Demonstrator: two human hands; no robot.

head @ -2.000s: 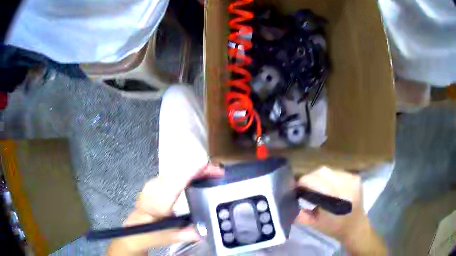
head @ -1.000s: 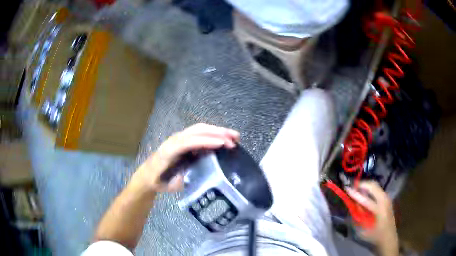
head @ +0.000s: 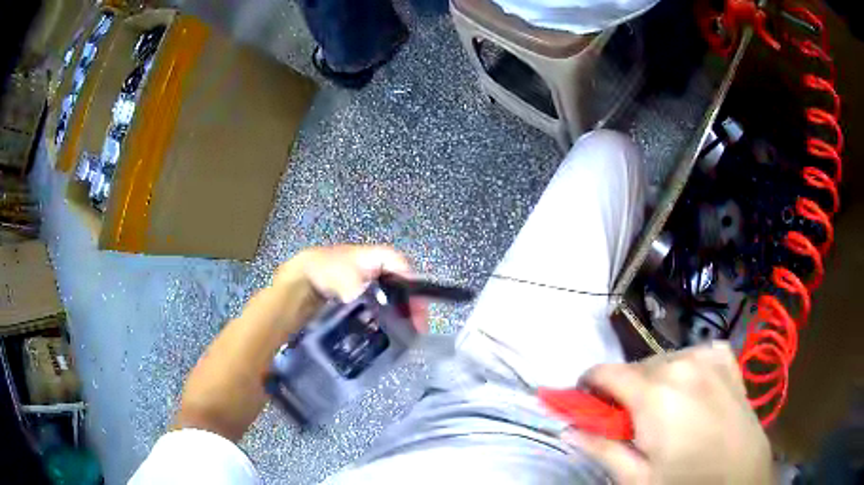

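Note:
The silver-grey camera housing (head: 327, 365) is in my left hand (head: 327, 275), above the floor beside my lap. Its black window panel faces up, and a black antenna (head: 438, 290) points right from it. The housing is somewhat blurred. My right hand (head: 687, 407) is closed around the red air blow gun (head: 587, 413) above my right thigh, its tip towards the housing. The nozzle is too blurred to make out. The coiled red air hose (head: 822, 152) hangs over the parts carton (head: 684, 161) at the right.
Dark parts (head: 729, 227) lie in the carton. A thin black wire (head: 549, 284) crosses my trouser leg to the carton's edge. A brown carton (head: 223, 152) with orange tape and silver items stands at the left. A stool (head: 559, 71) and another person's foot (head: 355, 62) are at the top.
My left hand has turned the housing, so its round opening no longer shows and the antenna points right. My right hand has brought the red gun down and left, away from the carton, over my lap.

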